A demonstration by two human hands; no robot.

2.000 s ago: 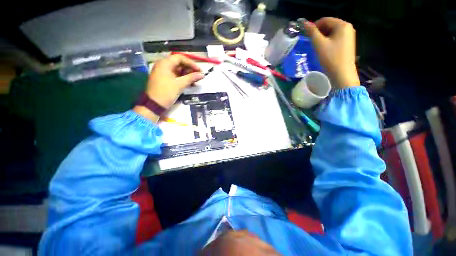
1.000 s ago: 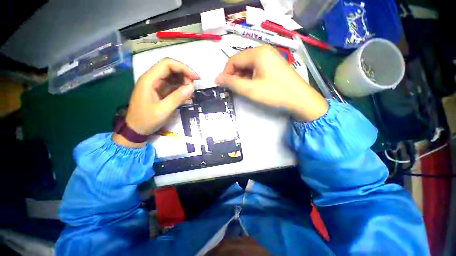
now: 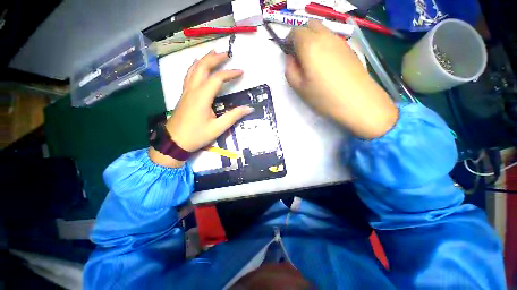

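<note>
An opened tablet, black-framed with silver-white areas, lies on a white board. An orange-yellow flex strip crosses it. My left hand is spread over its left side, fingers apart, the thumb over its upper part. A small dark piece is beside its upper fingertips; I cannot tell whether they touch. My right hand is closed on a thin dark pointed tool, perhaps tweezers, above the board, right of and above the tablet. The hand hides part of the tool.
Red pens and a white paint marker lie at the board's far edge. A white cup with small metal bits stands at right, near a blue item. A clear parts case lies left on the green mat.
My right hand came down from the bottle at the upper right to the tablet, then moved up and right and took the dark tool. My left hand's pinched fingers opened and spread over the tablet.
</note>
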